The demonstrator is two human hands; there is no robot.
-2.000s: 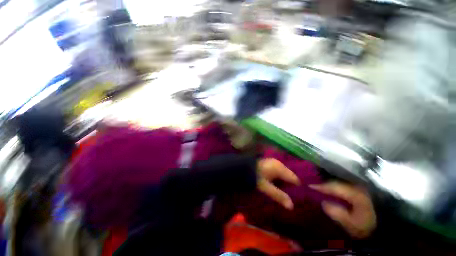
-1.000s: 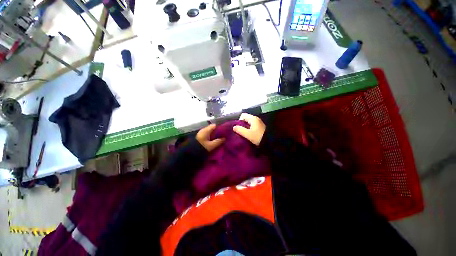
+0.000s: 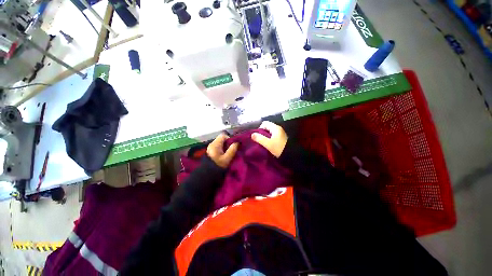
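A bunched purple garment piece lies between my hands, from the table's front edge down to my lap. My left hand holds its left side just below the needle area. My right hand holds its upper right side at the table edge. The white sewing machine head with a green label stands right above my hands. The presser foot area is small, and whether the cloth lies under it cannot be told.
Garment pile with grey bands at lower left. Red crate with purple pieces at right. Dark cloth on the table's left. Phone, purple packet, blue thread cone and lit control panel at right.
The view has swung from the pile at the left to the machine. Since one second ago, my left hand has shifted slightly left and more purple cloth shows beside it.
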